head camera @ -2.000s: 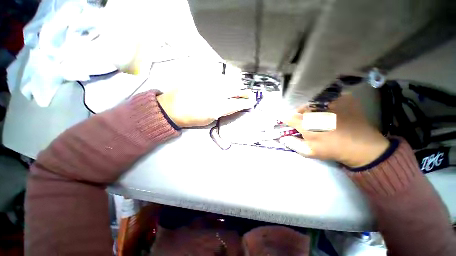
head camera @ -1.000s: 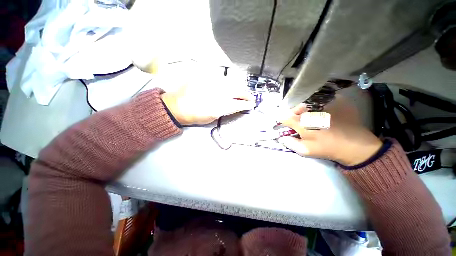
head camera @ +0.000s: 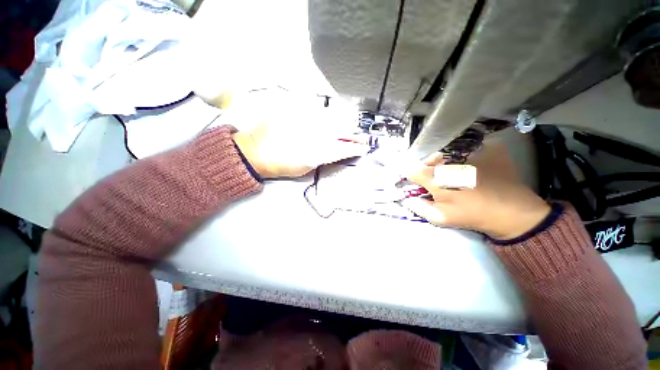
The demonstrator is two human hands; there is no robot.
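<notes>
A white fabric piece (head camera: 354, 189), overexposed, lies under the presser foot (head camera: 381, 126) of the sewing machine (head camera: 362, 50). Its dark binding (head camera: 312, 204) curls into a loop at the front left. My left hand (head camera: 286, 153) lies flat on the fabric left of the needle, its fingers washed out by glare. My right hand (head camera: 481, 195) is right of the needle and holds the red-handled thread snips (head camera: 414, 192), fingertips at the fabric. A cream block or spool (head camera: 455, 176) shows over the right hand's fingers.
A white fabric pile (head camera: 108, 65) with dark edges lies at the left. Black scissors handles (head camera: 579, 170) and a black woven label (head camera: 613, 235) are at the right. A scale runs along the front edge of the table (head camera: 347, 300). An orange-brown object (head camera: 192, 329) is below it.
The view has shifted, so the machine head sits further right than two seconds ago. Both hands stay in nearly the same place at the fabric.
</notes>
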